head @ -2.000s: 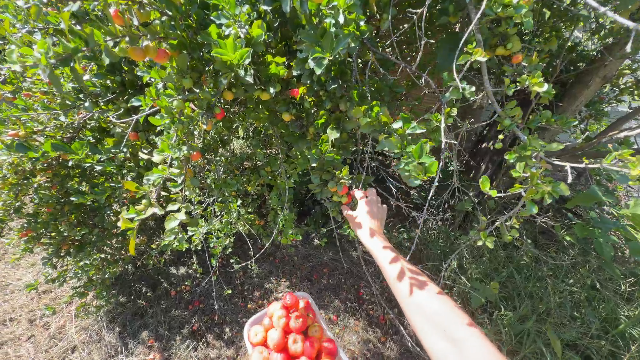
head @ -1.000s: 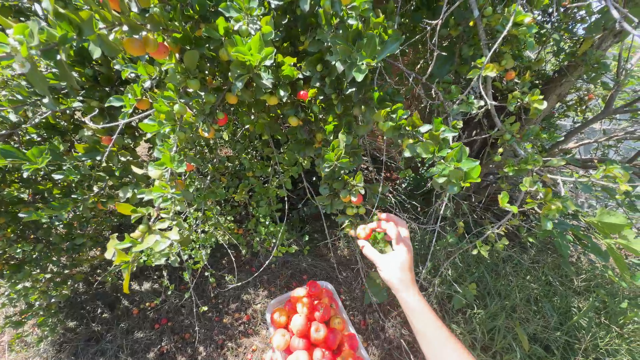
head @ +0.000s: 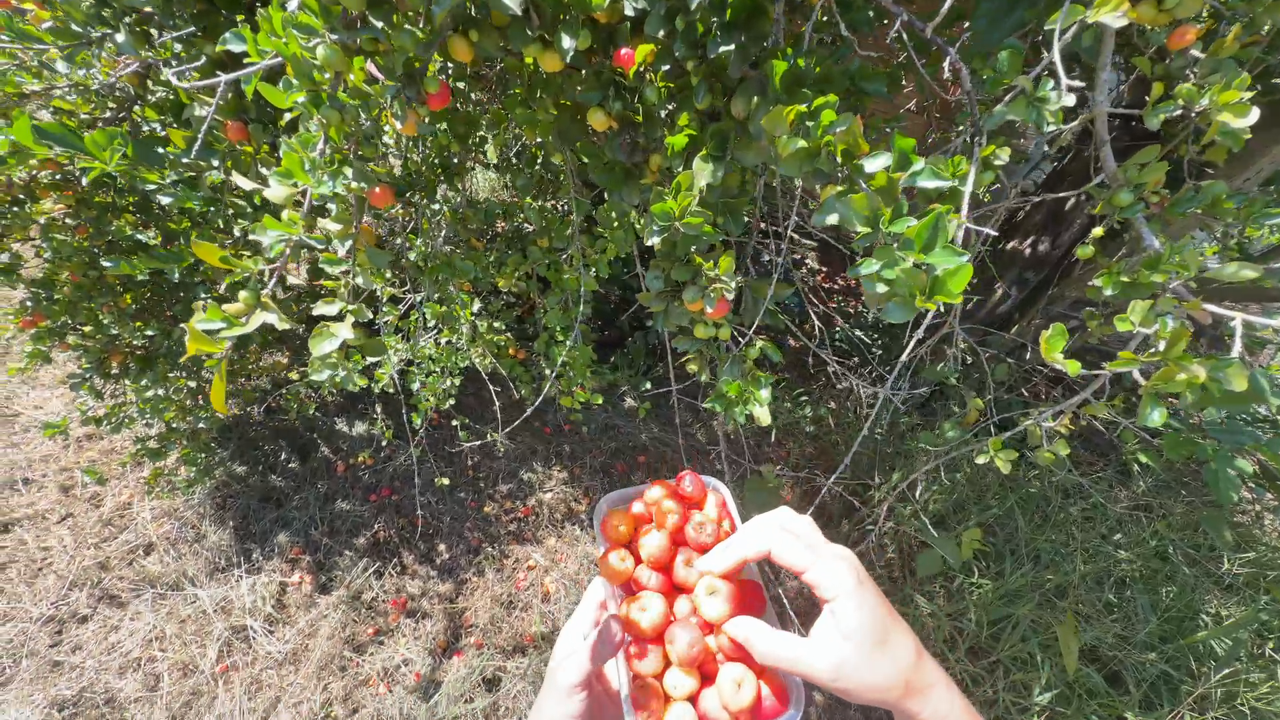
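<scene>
A clear plastic container (head: 786, 690) heaped with small red fruits (head: 685, 642) is at the bottom centre, tilted toward me. My left hand (head: 585, 660) grips its left side from below. Over the container's right side is my right hand (head: 835, 615), thumb and forefinger around a pale red fruit (head: 717, 599) on top of the heap; whether the fingers grip it cannot be told. Ahead stands a leafy fruit bush (head: 480, 230), with a red fruit (head: 717, 307) hanging among green ones above the container.
More fruits hang at the upper left, such as a red one (head: 380, 196). Thin bare twigs (head: 885, 400) stick out right of centre. Fallen fruits (head: 398, 605) lie on dry grass at the lower left, and green grass (head: 1040, 590) grows at the right.
My right hand has moved from the hanging branch down to the container. A second ago it held picked fruit beside the branch. My left hand has come into view.
</scene>
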